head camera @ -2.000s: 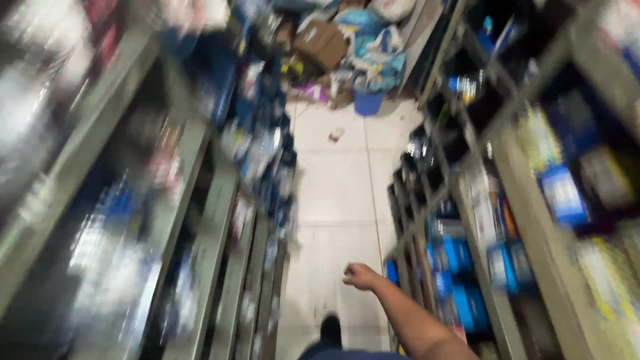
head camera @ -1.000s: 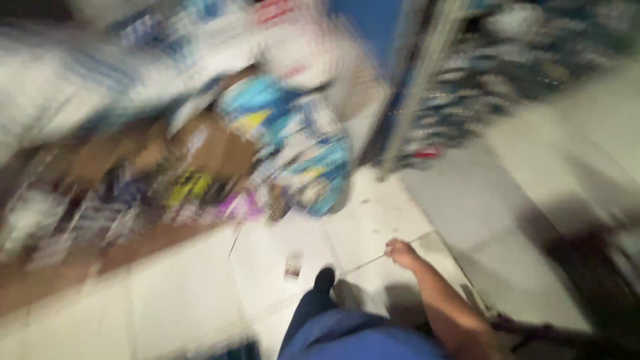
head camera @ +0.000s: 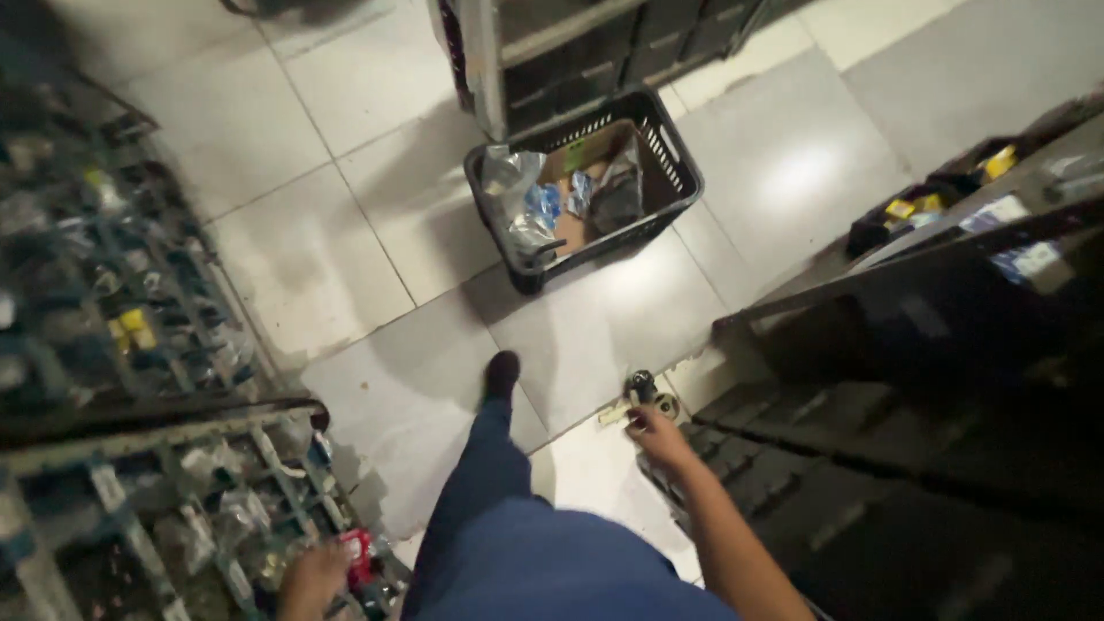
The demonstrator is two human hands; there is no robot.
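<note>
My right hand (head camera: 654,435) is at the lower centre-right, fingers curled. Just beyond its fingertips, overlapping them in the view, are a small dark object (head camera: 641,385), a round part (head camera: 666,405) and a pale strip (head camera: 614,414); whether the hand holds any of them cannot be told. My left hand (head camera: 312,576) is blurred at the lower left, over the edge of a divided rack (head camera: 164,424). A red package (head camera: 358,556) shows right beside its fingers; a grip on it cannot be made out. A black plastic basket (head camera: 694,185) on the floor holds clear bags, blue pieces and cardboard.
Shelving with many small compartments (head camera: 129,216) stands at left, filled with bagged items. Dark shelving (head camera: 862,483) stands close on the right, with bins of yellow items (head camera: 914,207) beyond. Another dark shelf unit (head camera: 586,60) adjoins the basket. My shoe (head camera: 502,373) is on the tiled floor.
The view has swung from a shelf aisle, past a pile of bags and boxes, to the floor with the black basket. My left hand is now in view.
</note>
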